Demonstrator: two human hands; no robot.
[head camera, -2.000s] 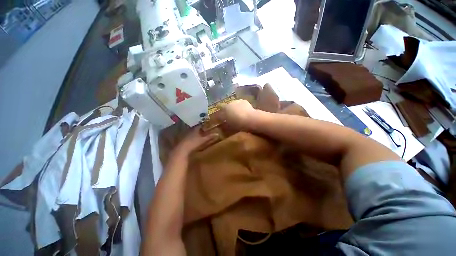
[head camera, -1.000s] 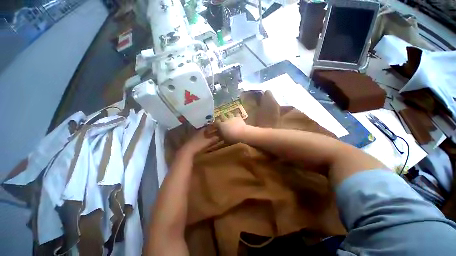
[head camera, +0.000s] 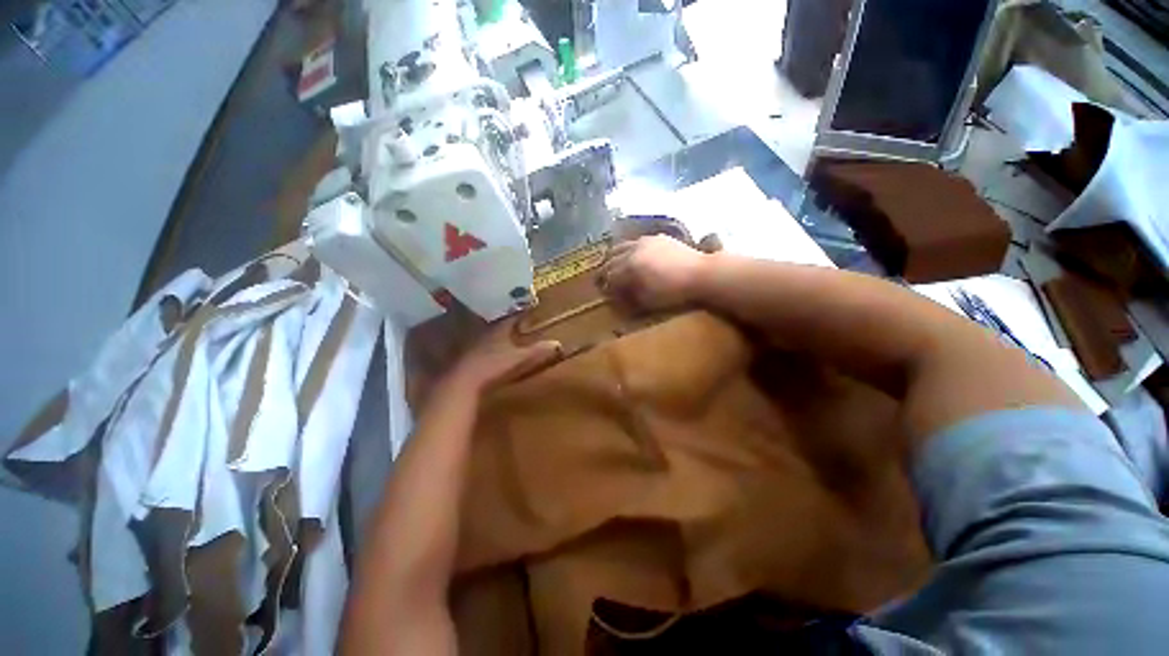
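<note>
The tan-brown garment panel (head camera: 577, 442) lies under the white sewing machine head (head camera: 455, 212) and hangs down toward my lap. The brass-yellow clamp foot (head camera: 571, 269) shows beside the head, over the cloth. My left hand (head camera: 494, 356) lies on the cloth just below the head, fingers pointing right; whether it grips is unclear. My right hand (head camera: 656, 272) is at the right end of the clamp foot, fingers bent on the cloth; its fingertips are partly hidden, and a grip cannot be told.
White cloth strips with brown bands (head camera: 192, 423) hang at left. A thick dark-brown block (head camera: 917, 215) sits before the dark-screened control panel (head camera: 910, 71). A dark slim tool (head camera: 985, 311) lies on white paper (head camera: 1032, 320) at right. White cloth (head camera: 1135, 173) is heaped at far right.
My right hand has moved right, away from my left hand, along the clamp foot. A slit-like edge in the cloth between the hands shows more. The camera view has shifted slightly.
</note>
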